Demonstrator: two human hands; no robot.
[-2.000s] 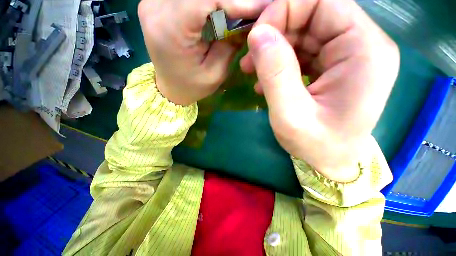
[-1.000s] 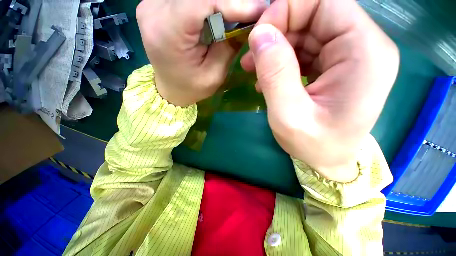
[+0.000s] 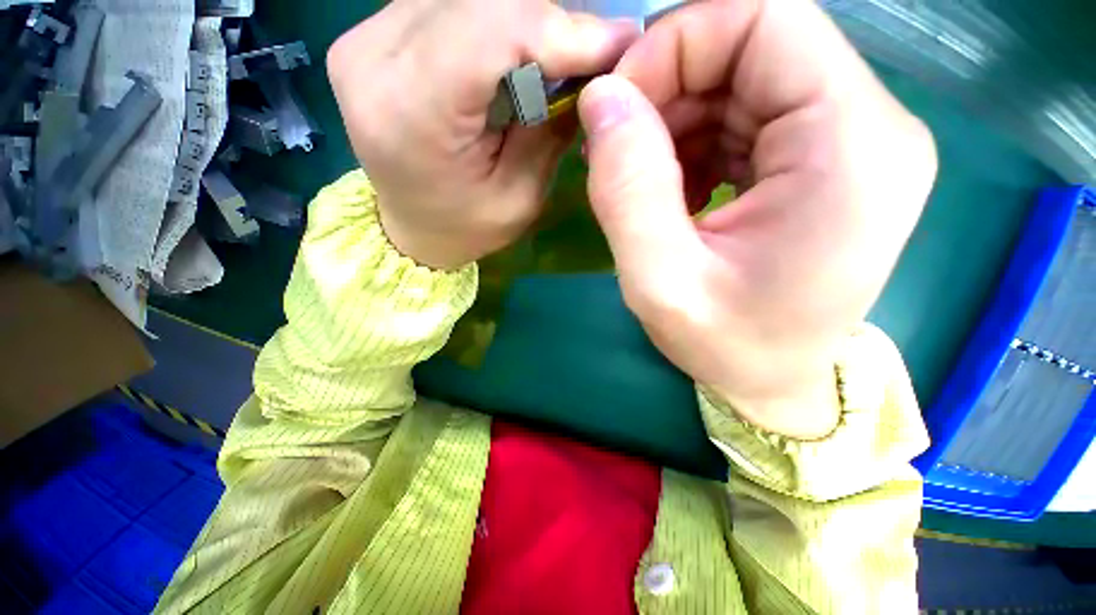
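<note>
My left hand (image 3: 451,126) is shut on a silver-grey metal housing (image 3: 526,95) at the top centre. The housing's end sticks out of the fist, with a thin yellow edge line beside it. My right hand (image 3: 751,192) is at the housing's other end, thumb and forefinger pinched together against it. The fingers hide most of the housing, and any tape between them cannot be made out. Yellow-green see-through film (image 3: 559,240) lies on the green bench below the hands, partly covered by them.
Loose metal housings (image 3: 114,126) and crumpled printed paper (image 3: 138,180) are at the upper left, above a brown carton flap (image 3: 60,348). A blue tray (image 3: 1004,324) with rows of housings is at the right. Clear plastic (image 3: 949,48) lies at the upper right. Blue crates (image 3: 108,505) show at the lower left.
My right hand has moved slightly left, closer to my left hand. The housing's visible end has shifted slightly down and tilted.
</note>
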